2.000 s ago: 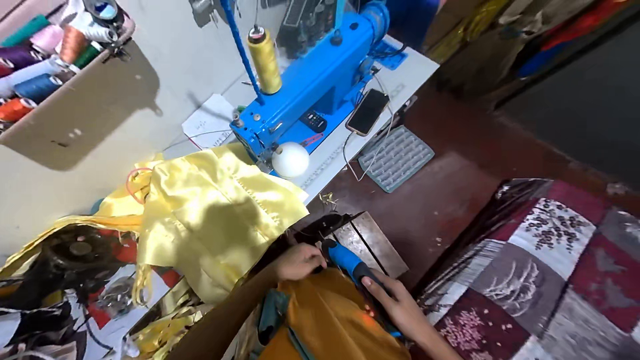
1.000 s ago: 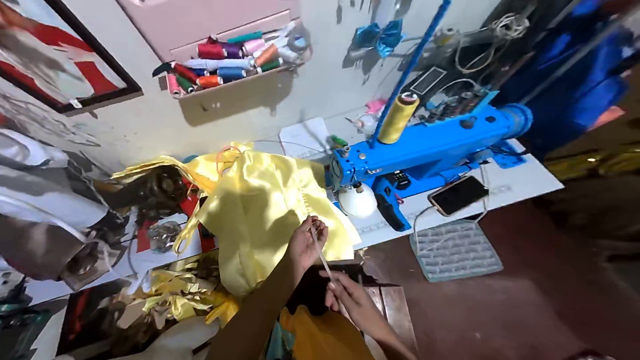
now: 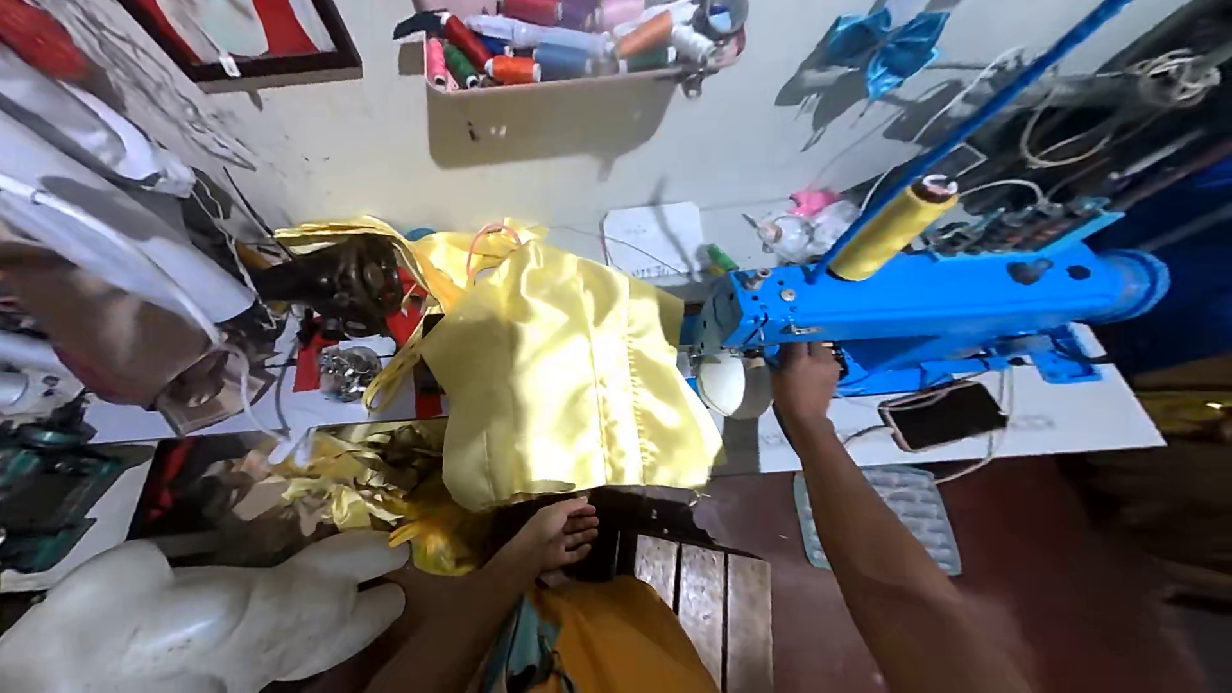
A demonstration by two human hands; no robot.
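My right hand (image 3: pixel 807 373) reaches under the arm of the blue sewing machine (image 3: pixel 924 303); its fingers are partly hidden there, so what they hold cannot be told. Below the front edge of the yellow satin garment (image 3: pixel 568 385), my left hand (image 3: pixel 563 532) hovers with fingers loosely curled and nothing visible in it. The garment lies over the table left of the machine. A cone of yellow thread (image 3: pixel 893 229) stands on the machine, and a round white object (image 3: pixel 722 383) sits by its needle end.
A smartphone (image 3: pixel 943 416) with a cable lies on the white table (image 3: pixel 1078 414). Thread spools fill a wall box (image 3: pixel 587 77). Yellow scraps (image 3: pixel 356 481) lie at left, near a white mannequin form (image 3: pixel 212 606). A wooden slatted stool (image 3: pixel 703 597) stands below, beside a grey pad (image 3: pixel 881 520).
My hands were together over a thin strip one second ago; now they are apart, the right one under the machine's arm. The blue and black tool held two seconds ago has left my right hand's visible grasp.
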